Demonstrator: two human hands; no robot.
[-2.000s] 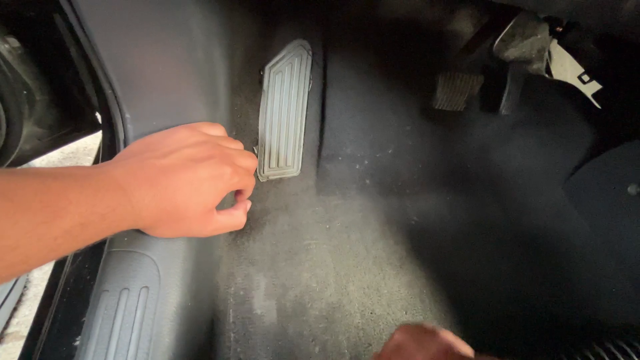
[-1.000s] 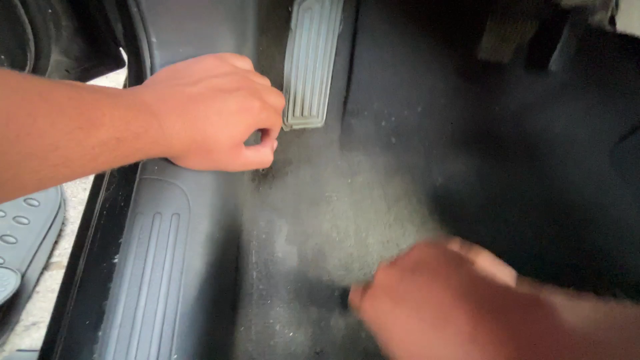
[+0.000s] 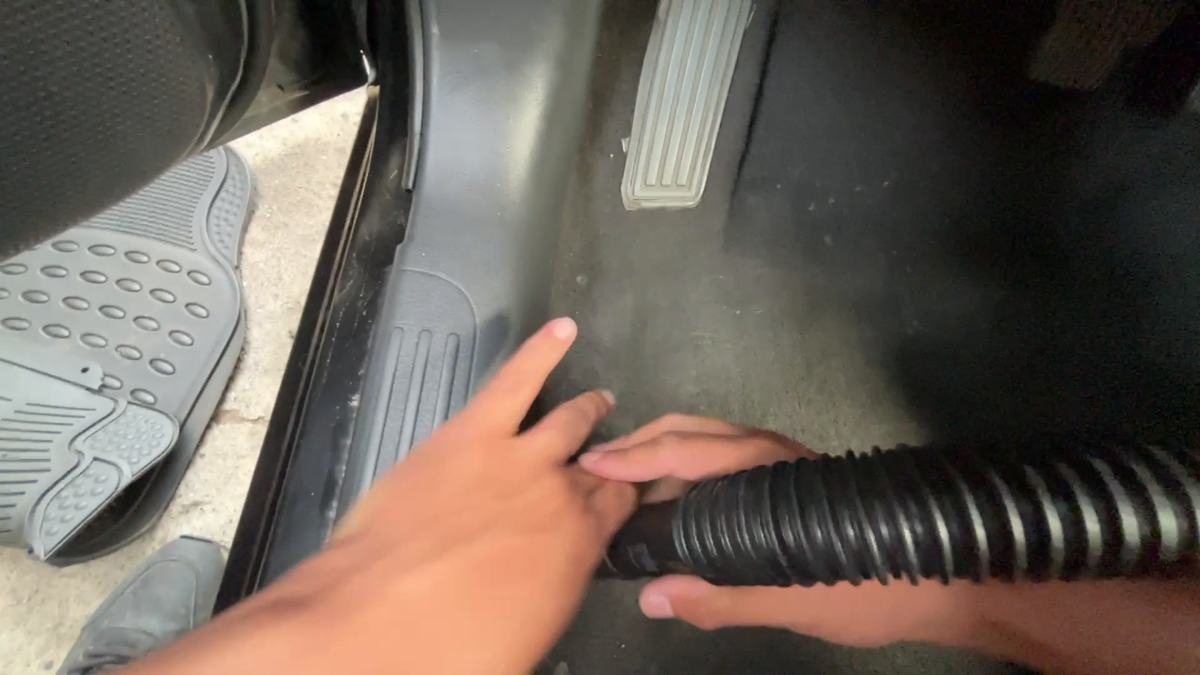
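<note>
A black ribbed vacuum hose (image 3: 900, 516) comes in from the right over the carpeted car footwell (image 3: 750, 347). My right hand (image 3: 722, 459) is around the hose's smooth end, fingers above it and thumb below. My left hand (image 3: 525, 497) reaches in from the lower left, its index finger pointing forward and other fingers at the hose end beside my right fingertips; whether it grips the hose cannot be told. It covers the mouth of the hose. Beyond the hands, a grey ribbed footrest (image 3: 689, 103) stands on the footwell's left side.
The grey plastic sill trim (image 3: 427, 375) runs along the left. Past the black door frame (image 3: 319, 375) lie grey rubber floor mats (image 3: 122, 300) on concrete, with a grey shoe (image 3: 150, 600) below them. The open door panel (image 3: 103, 103) is at upper left, a pedal (image 3: 1097, 42) at upper right.
My left hand has moved back from beside the footrest to the hose end. The vacuum hose now shows in my right hand. The view has shifted left and back.
</note>
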